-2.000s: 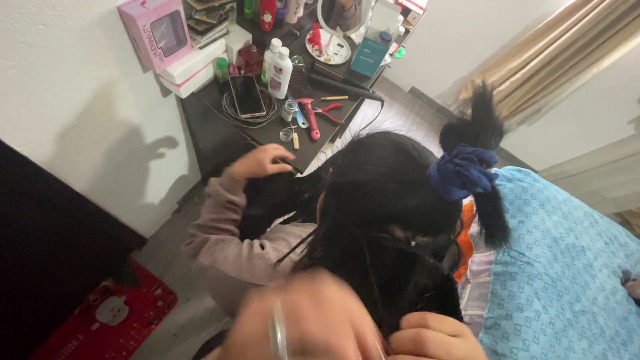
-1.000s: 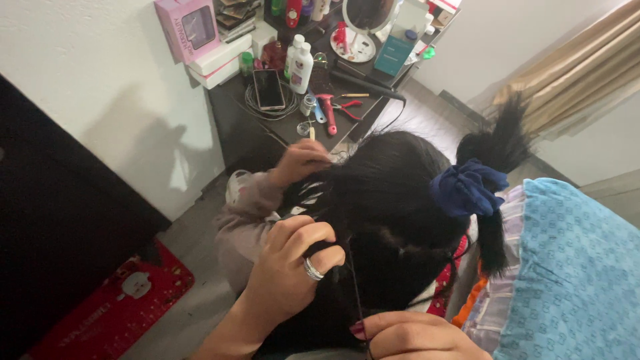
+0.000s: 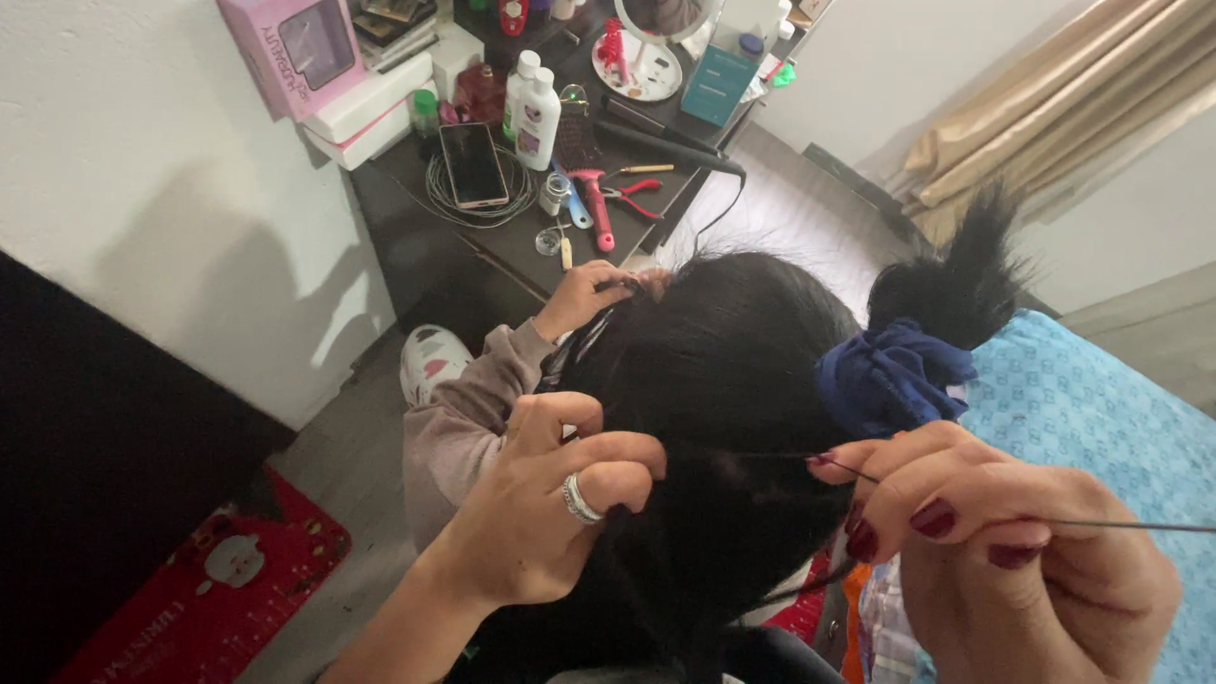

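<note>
A seated person's black hair (image 3: pixel 750 351) fills the middle, its upper part tied up in a navy blue fabric scrunchie (image 3: pixel 888 375). My left hand (image 3: pixel 560 503), with a ring on one finger, has curled fingers closed on a lock at the left side of the head. At the right, my right hand (image 3: pixel 988 532), with dark red nails, pinches a thin dark strand that runs taut from the hair and out past the palm. The seated person's own hand (image 3: pixel 594 294) is raised beside the front of the head, in a beige sleeve.
A dark table (image 3: pixel 399 209) ahead holds a phone (image 3: pixel 472 166) on coiled wire, white bottles (image 3: pixel 537 119), a pink-handled brush (image 3: pixel 597 209), red-handled pliers (image 3: pixel 632 195), a hair straightener (image 3: pixel 665 142) and a round mirror (image 3: pixel 665 14). A blue patterned cover (image 3: pixel 1092 408) lies at the right; a red mat (image 3: pixel 218 579) lies lower left.
My right hand has moved up and right, drawing a thin strand out sideways. Two seconds ago both my hands were close together at the bottom of the view.
</note>
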